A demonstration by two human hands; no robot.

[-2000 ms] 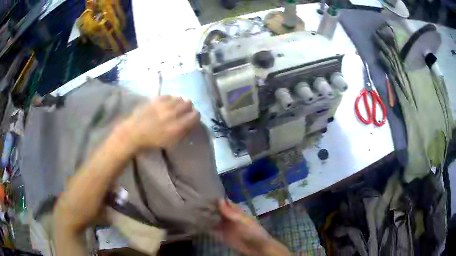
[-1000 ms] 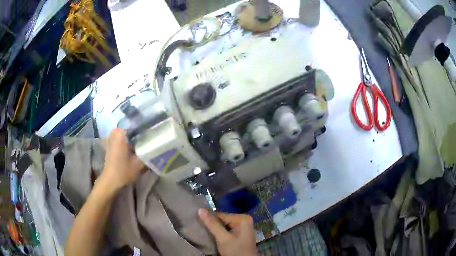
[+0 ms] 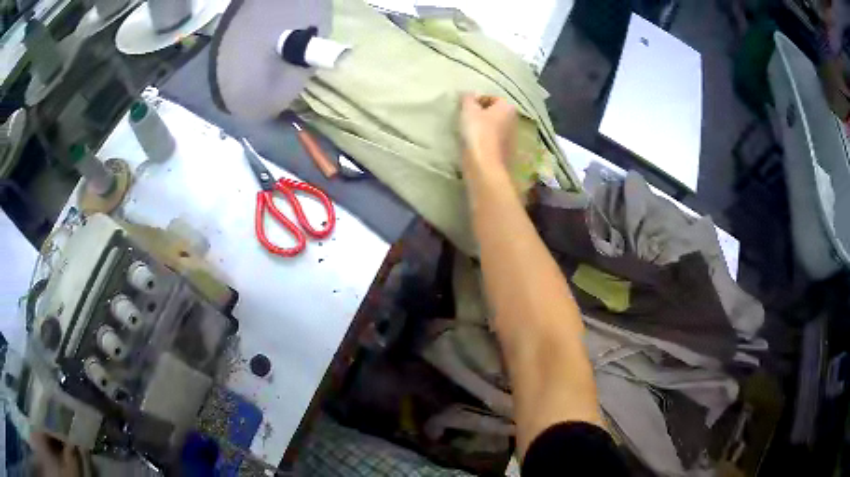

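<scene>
My right hand [image 3: 487,126] reaches out to long pale green cloth pieces [image 3: 401,102] at the top centre. Its fingers are curled and pinch the cloth near its right part. My left hand [image 3: 58,458] is a small, blurred patch of skin at the bottom left, beside the sewing machine and partly cut off; its fingers cannot be made out. The cream overlock machine [image 3: 89,279] stands at the left, tilted in view, with a row of pale tension dials [image 3: 125,309] on its front.
Red-handled scissors [image 3: 292,216] lie on the white table [image 3: 308,279], near an orange-handled tool [image 3: 315,151]. A grey disc [image 3: 252,56] stands before the green cloth. Taupe garments [image 3: 652,335] are heaped at the right. A blue tray [image 3: 240,421] with trimmings is by the machine.
The view has swung right, so the machine now sits far left. My right hand has left the taupe garment and moved to the green cloth. My left hand is now mostly out of view.
</scene>
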